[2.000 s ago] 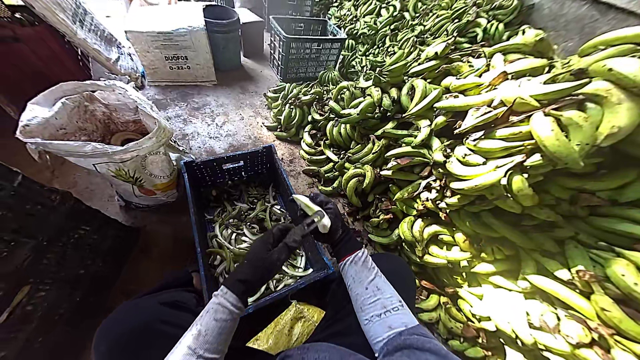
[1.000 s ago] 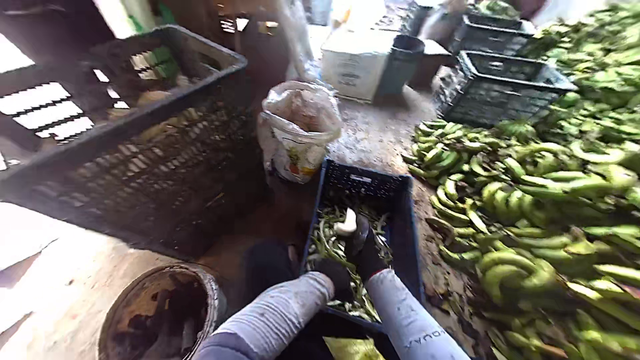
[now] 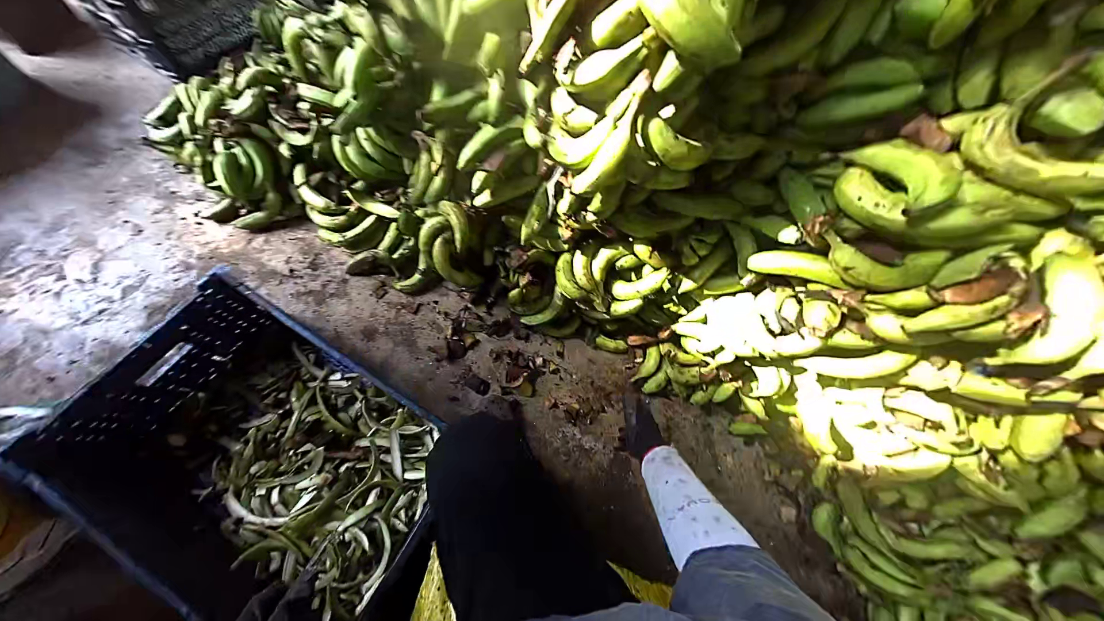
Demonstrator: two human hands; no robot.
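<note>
My right hand (image 3: 640, 427), in a dark glove, reaches low over the floor beside the near edge of a large heap of green plantains (image 3: 595, 285). Its fingers are blurred and dark, so whether it holds anything cannot be told. At the bottom edge, part of my dark-gloved left hand (image 3: 289, 595) shows over the blue plastic crate (image 3: 181, 371); its fingers are mostly hidden. Green and whitish peel strips (image 3: 328, 466) lie in that crate, to the left of my dark-clothed knee (image 3: 509, 517).
Dry brown scraps (image 3: 517, 371) litter the concrete floor (image 3: 371, 319) between crate and heap. A dark plastic crate (image 3: 190, 34) stands at the top left. Yellow material (image 3: 434, 591) shows beside my leg.
The view has swung right. My right hand has moved from above the crate to the heap's edge. The peeled plantain held over the crate earlier is not visible now.
</note>
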